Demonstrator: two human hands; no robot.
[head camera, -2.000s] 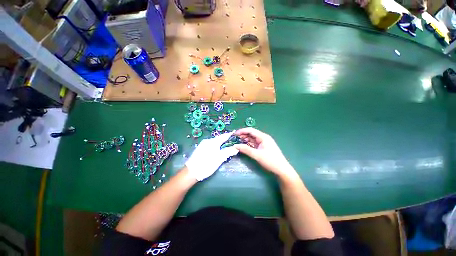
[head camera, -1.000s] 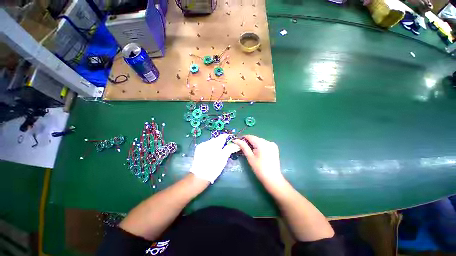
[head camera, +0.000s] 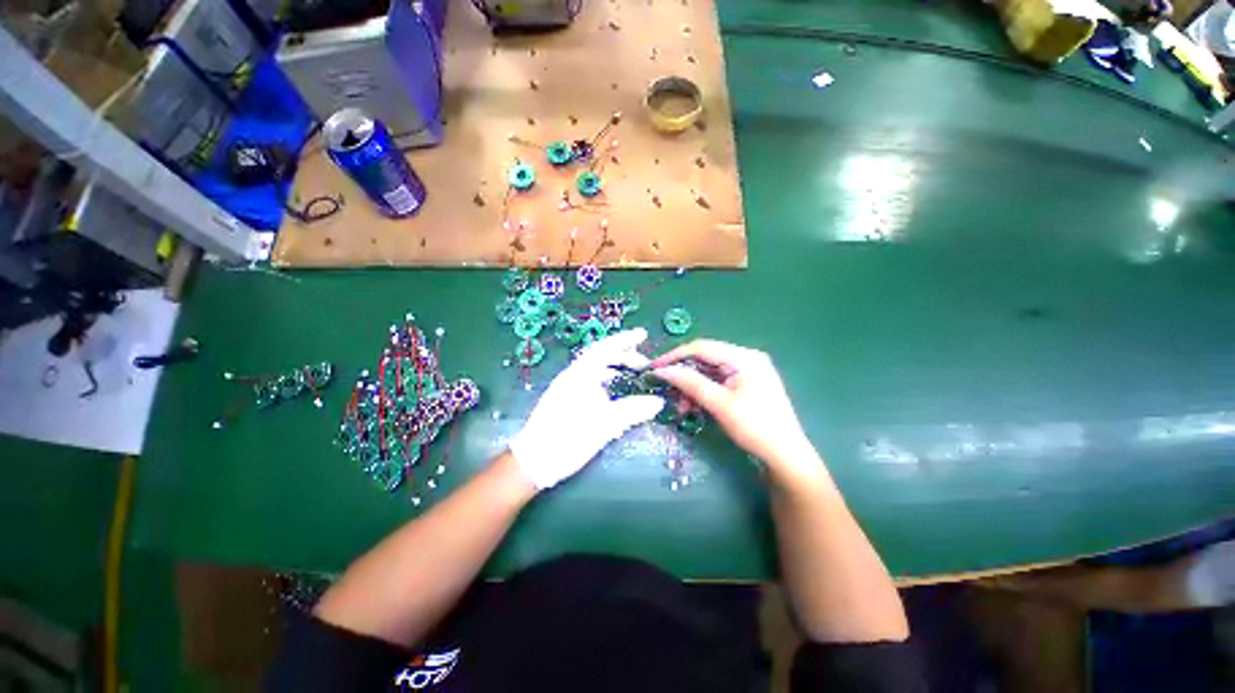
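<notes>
My left hand (head camera: 576, 417), in a white glove, has its thumb and fingers around a joined board sheet (head camera: 633, 383), which is mostly hidden between the hands. My bare right hand (head camera: 731, 395) pinches the sheet's right side with thumb and fingers. Thin red lead wires (head camera: 673, 458) with white ends hang below the hands. Single round circuit boards (head camera: 530, 322) lie in a loose pile just beyond my left hand, one apart at its right. A heap of joined boards with red wires (head camera: 406, 410) lies left of my glove, and a short strip of boards (head camera: 291, 386) lies further left.
A tan pegboard (head camera: 474, 237) behind holds several green rings (head camera: 588, 183), a tape roll (head camera: 673, 104), a blue can (head camera: 375, 165) and a grey-purple instrument (head camera: 359, 75). A white post (head camera: 129, 142) stands at left. Yellow and dark items lie at the far right edge.
My hands have stayed near the same spot. My glove has opened somewhat and my right hand has turned. Wires now show hanging below them. Small white bits on the bench at right have shifted rightward.
</notes>
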